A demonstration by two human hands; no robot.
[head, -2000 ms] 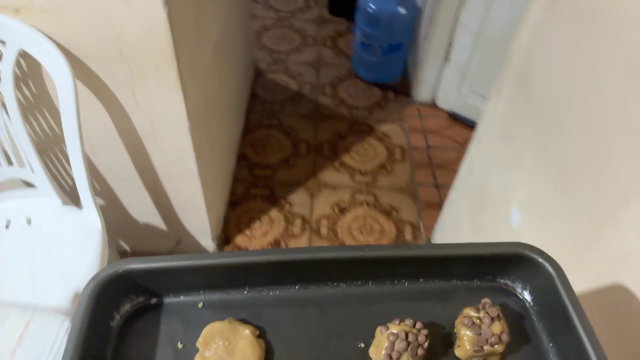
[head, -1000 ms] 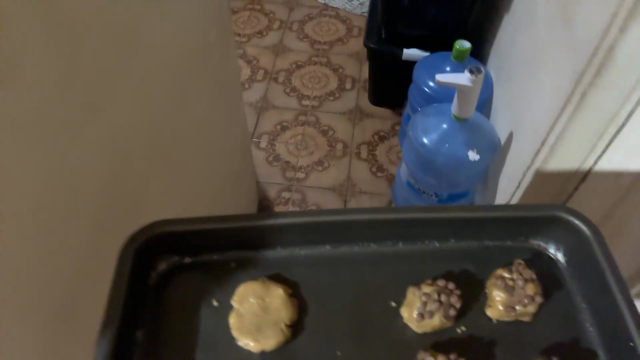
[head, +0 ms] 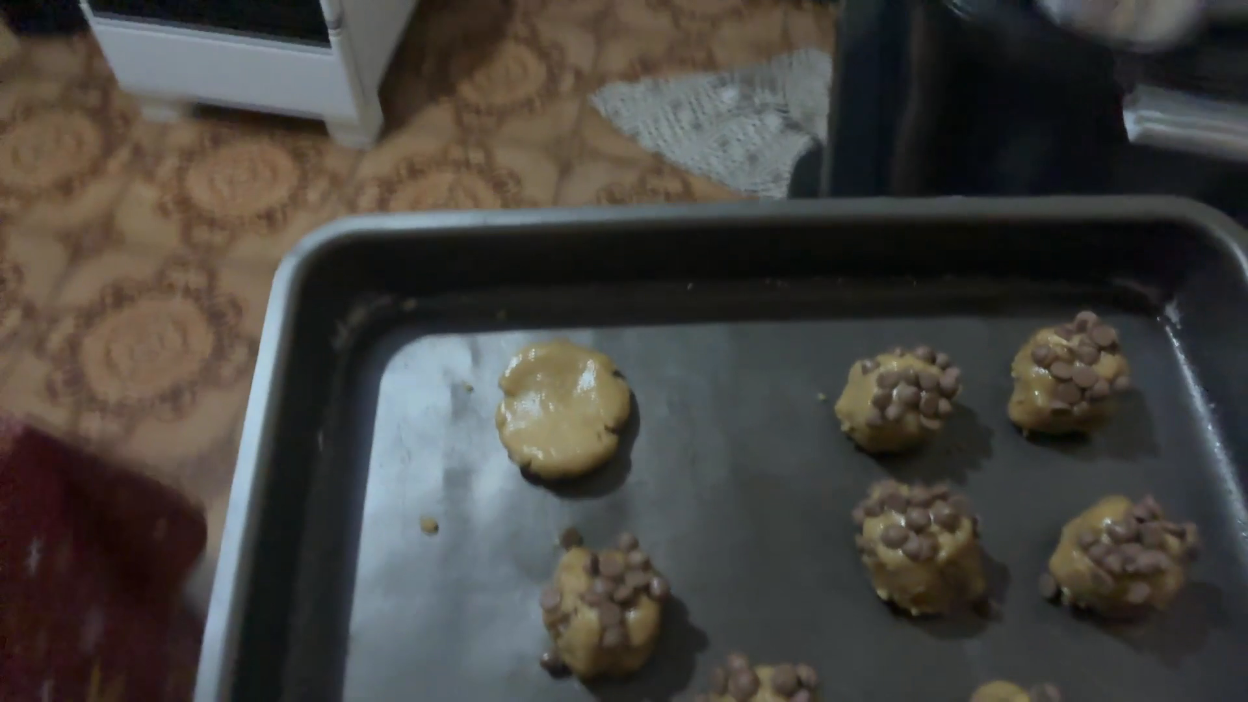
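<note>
Neither of my hands shows in the head view. A dark metal baking tray [head: 721,219] fills the lower part, its near side cut off by the frame. On it, at the upper left, lies a flattened plain disc of cookie dough [head: 564,409]. A dough ball topped with chocolate chips [head: 603,609] sits below the disc. Several more chip-topped balls stand to the right, among them one near the far right corner [head: 1068,375] and one in the middle right [head: 921,548]. Small dough crumbs [head: 429,526] lie on the tray. What supports the tray is hidden.
Beyond the tray is a patterned tile floor [head: 234,180]. A white appliance on short feet [head: 229,68] stands at the upper left. A grey cloth [head: 726,117] lies on the floor beside a dark bin or box [head: 907,117]. Something dark red [head: 88,546] is at the lower left.
The view has moved with the tray from the passage, past the blue water jugs, to the white appliance and the grey cloth. More dough balls now show on the tray.
</note>
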